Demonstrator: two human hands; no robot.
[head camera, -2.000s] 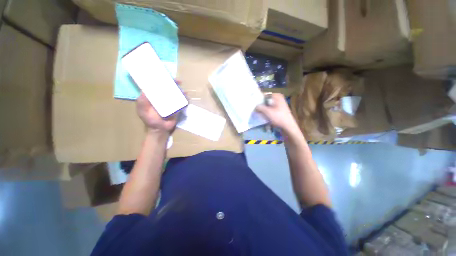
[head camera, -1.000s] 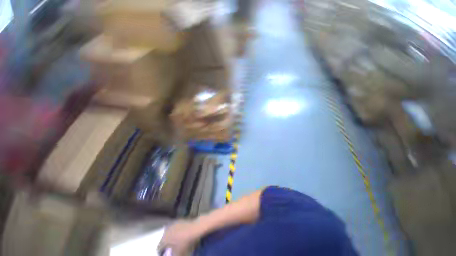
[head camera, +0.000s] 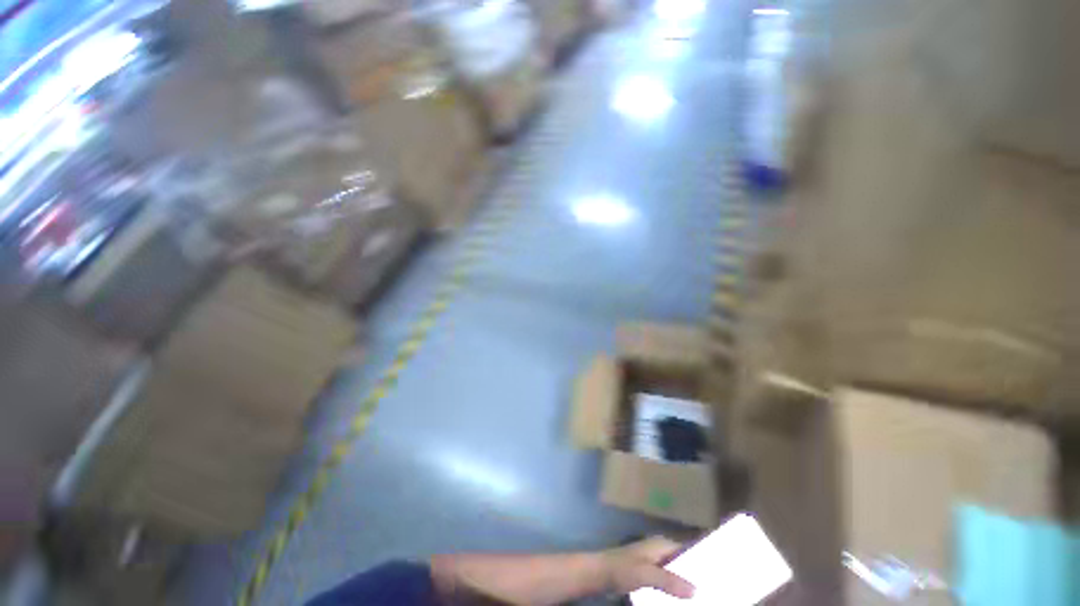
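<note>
My left hand is at the bottom edge, reaching in from the lower left. It grips a bright white, slim slab, the smartphone, with the thumb on top. My right hand is not in view. An open shipping carton stands on the floor beyond the phone, flaps out, with a green sticker on its near side. White product boxes and black bagged items lie inside it. The pale blue-green sheet lies on a carton top at the lower right. The picture is blurred.
Large brown cartons stand on the right, with a clear plastic piece near the lower edge. More cartons line the left. A glossy blue-grey floor with yellow-black tape runs between them.
The view has swung from the carton top, past the aisle on the other side, to this aisle. The right hand with its white sheet has left the picture; the left hand and phone are back in view.
</note>
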